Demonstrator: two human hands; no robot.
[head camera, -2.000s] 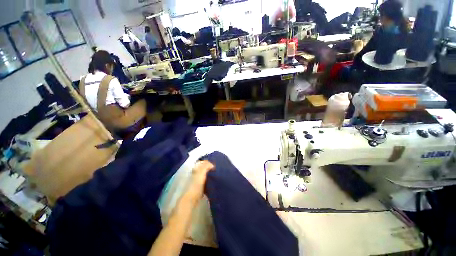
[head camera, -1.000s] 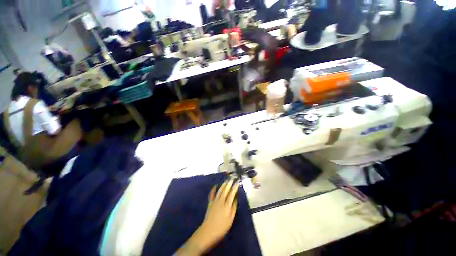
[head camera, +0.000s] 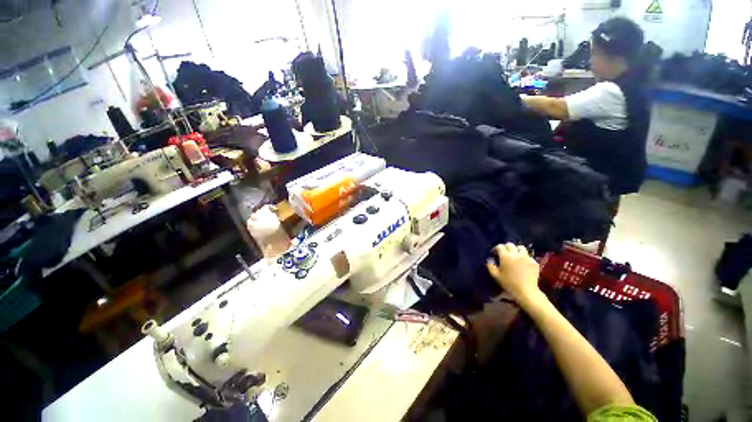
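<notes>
My right hand (head camera: 516, 270), bare with a green sleeve, reaches in from the lower right. Its curled fingers touch a large heap of dark cloth (head camera: 528, 198) right of the sewing machine; whether they grip it is unclear. My left hand is out of the picture. The white JUKI machine (head camera: 313, 276) runs diagonally across the table. Its needle end is low in the view, where a bit of dark navy cloth (head camera: 235, 413) shows, cut off by the bottom edge.
A black phone (head camera: 331, 320) lies under the machine arm. Reddish snips (head camera: 411, 316) lie near the table's right edge. Orange and white boxes (head camera: 330, 200) and a pale thread cone (head camera: 268, 232) stand behind the machine. A red crate (head camera: 660, 298) holds dark cloth. A person (head camera: 614, 107) stands beyond the heap.
The view has swung right, bringing the heap, crate and standing person into sight. My left hand, earlier flat on the navy panel by the needle, is out of view; my right hand has appeared.
</notes>
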